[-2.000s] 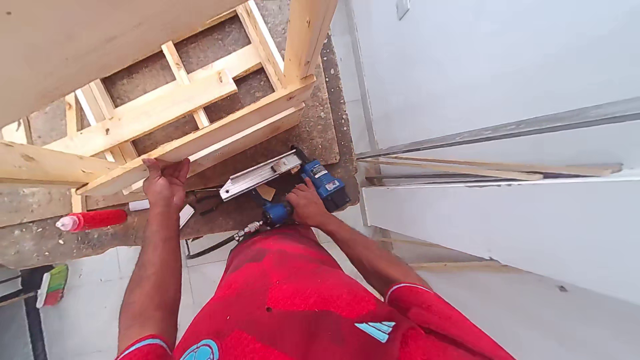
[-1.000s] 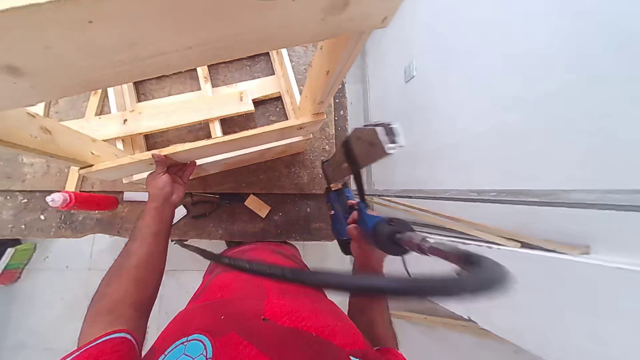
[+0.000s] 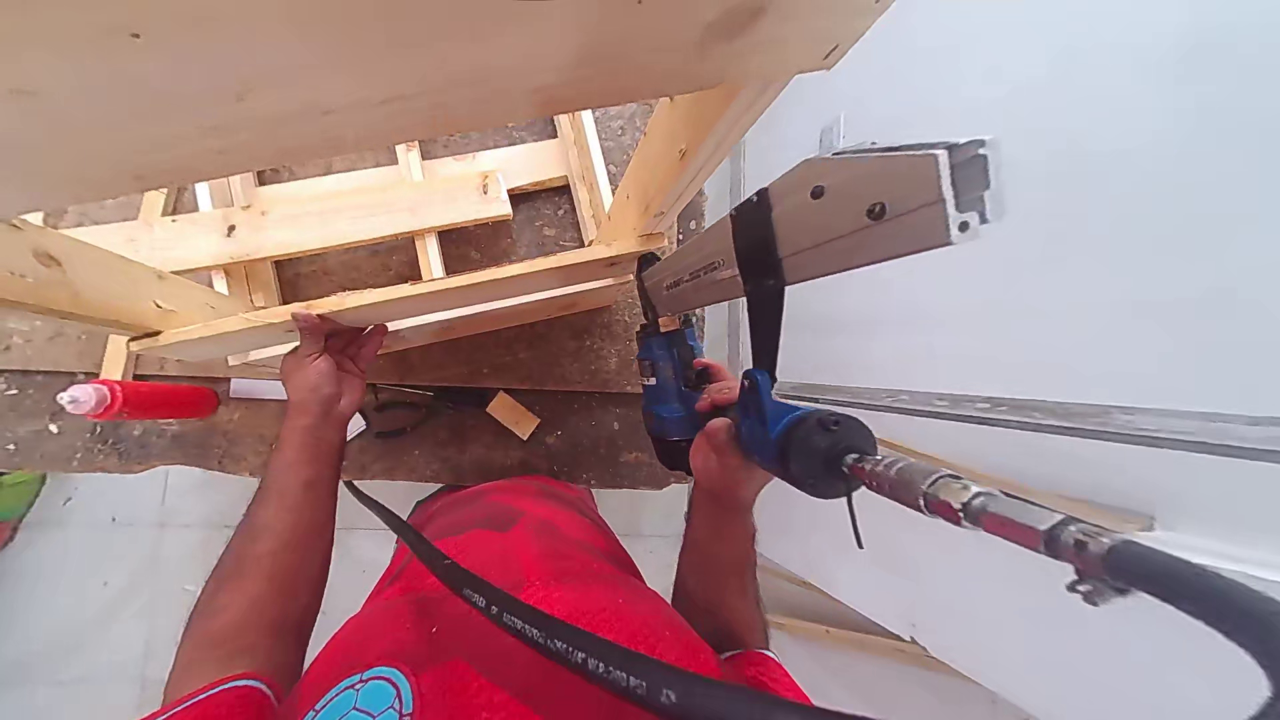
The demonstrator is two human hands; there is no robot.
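Note:
My left hand [image 3: 330, 365] grips the lower edge board [image 3: 400, 300] of a wooden frame, fingers on its face near the left end. A second thin board [image 3: 520, 308] lies alongside it. My right hand [image 3: 725, 440] is closed around the handle of a blue pneumatic nail gun [image 3: 670, 390]. The gun's nose touches or nearly touches the right end of the edge board; the exact contact is hidden. Its long magazine [image 3: 850, 225] points up and right, with a black strap around it. A black air hose [image 3: 1180, 580] runs from the handle's metal coupling.
A red bottle [image 3: 160, 400], pliers [image 3: 395, 415] and a small wood block [image 3: 514, 414] lie on the worn work board [image 3: 600, 430]. A large plank [image 3: 420, 80] spans the top. At right stand a white wall [image 3: 1100, 300] and wood strips [image 3: 1050, 490]. The hose also crosses before my body.
The nail gun has been lifted from beside the frame and brought up to the edge board's right end, its magazine now raised. My left hand has stayed on the board.

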